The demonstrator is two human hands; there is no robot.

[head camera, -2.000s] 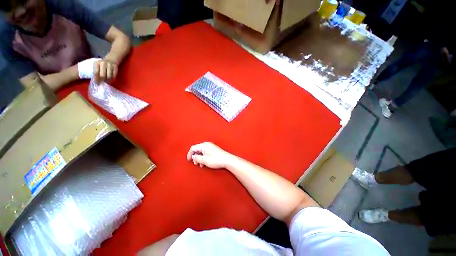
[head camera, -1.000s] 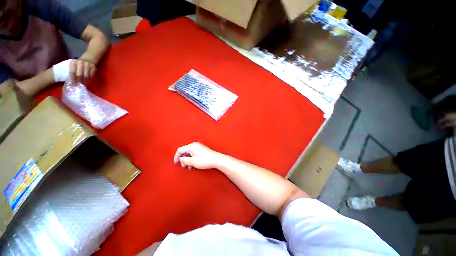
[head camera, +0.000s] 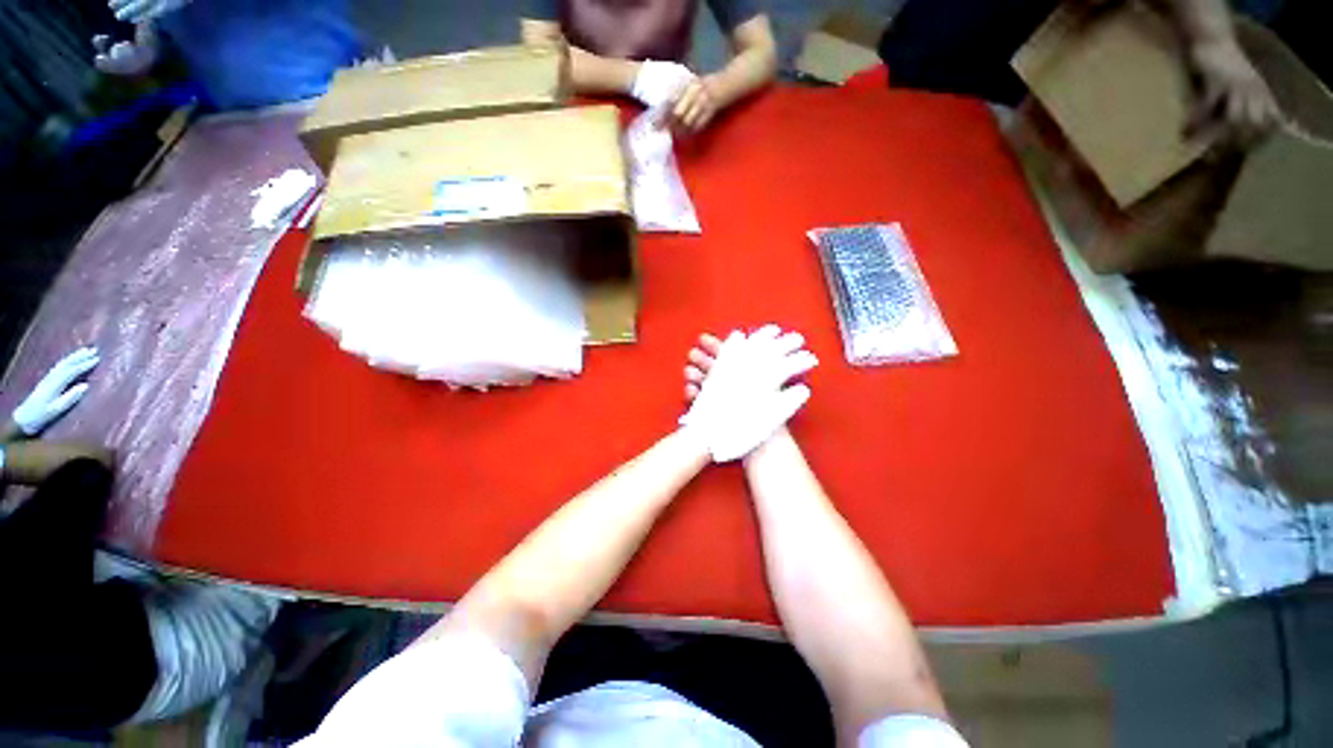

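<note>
My left hand (head camera: 749,392), in a white glove, lies over my bare right hand (head camera: 702,360) near the middle of the red table (head camera: 936,482). The glove's fingers are apart and hold no part. The right hand is mostly hidden under it, with only some fingertips showing. A bagged part (head camera: 882,292), a bubble bag with a dark dotted core, lies flat to the right beyond my hands. A stack of bubble bags (head camera: 453,314) spills out of an open carton (head camera: 475,158) at the left.
A person across the table holds a bubble bag (head camera: 661,178) with a gloved and a bare hand. Another person's hand is at an open carton (head camera: 1133,102) at far right. Bubble wrap sheet (head camera: 161,278) covers the left table, with white gloves (head camera: 281,197) and a gloved hand (head camera: 56,392).
The view has swung left. My gloved left hand has come into view and now lies on my right hand. The flaps of the far right carton have a person's hand on them.
</note>
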